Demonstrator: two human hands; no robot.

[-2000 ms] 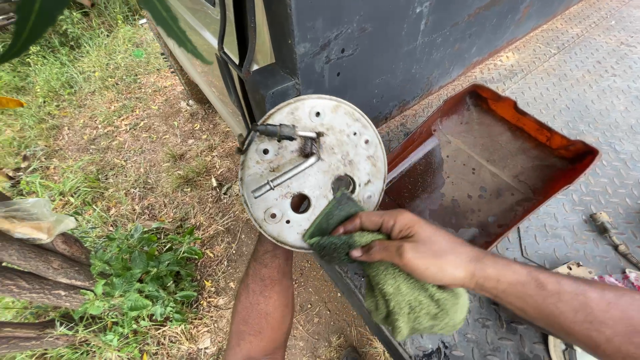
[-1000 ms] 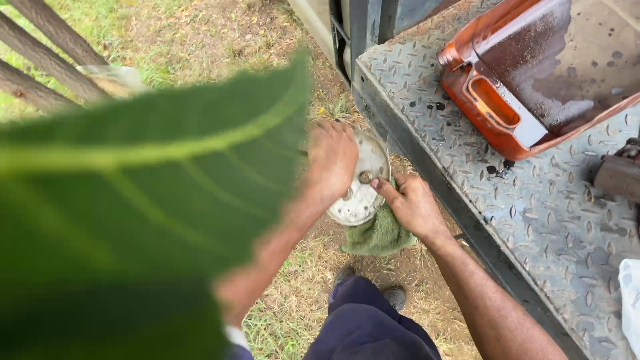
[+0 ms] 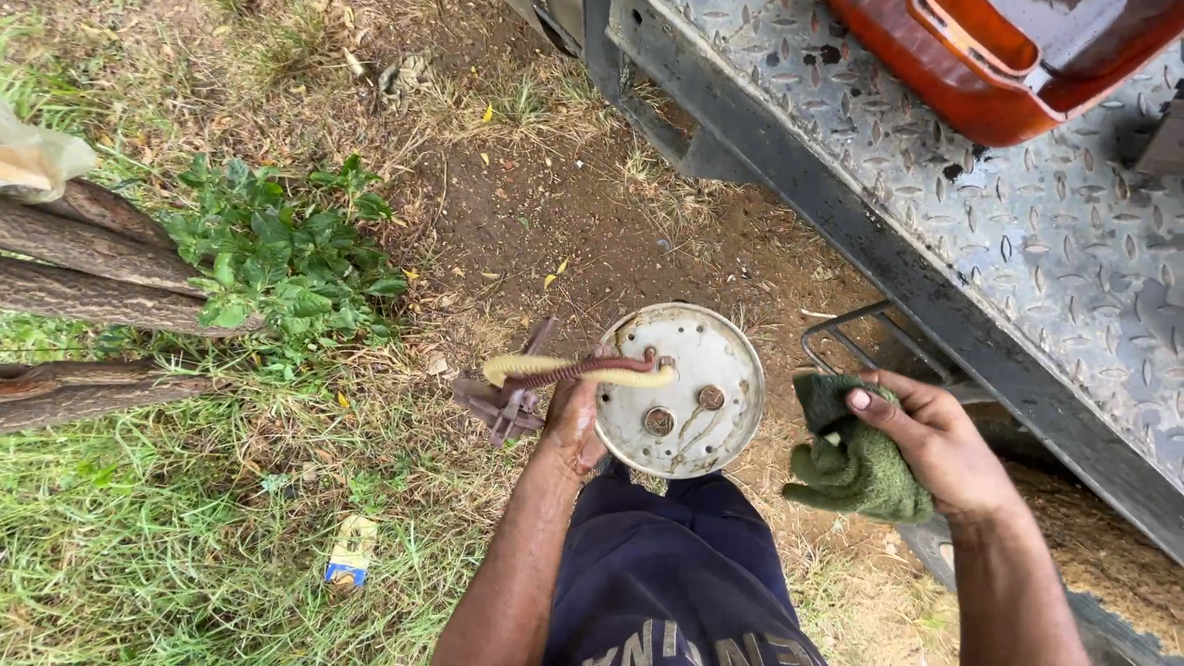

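My left hand [image 3: 575, 416] grips a round, pale metal flange plate [image 3: 731, 351] by its left edge, in front of my legs. The plate has small rim holes and two larger round openings, with brownish stains. From its upper part two corrugated hoses, one dark red [image 3: 555, 372] and one cream [image 3: 634, 376], run left over my hand to a brownish bracket-like part [image 3: 507, 412]. To the right, apart from the plate, my right hand [image 3: 925, 435] holds a bunched green cloth [image 3: 860, 472], its thumb on top.
A diamond-plate metal platform [image 3: 1045, 231] with a dark steel edge slants along the right. On it sits a cut-open orange plastic container [image 3: 971, 92]. A wire-like metal step [image 3: 846, 338] lies below the edge. Tree trunks [image 3: 92, 277] and a leafy plant [image 3: 277, 250] are at left.
The plate now shows a face with corrugated hoses, unlike the piped face two seconds ago. My right hand has come away from the plate with the green cloth. The view has shifted; the near leaf is gone.
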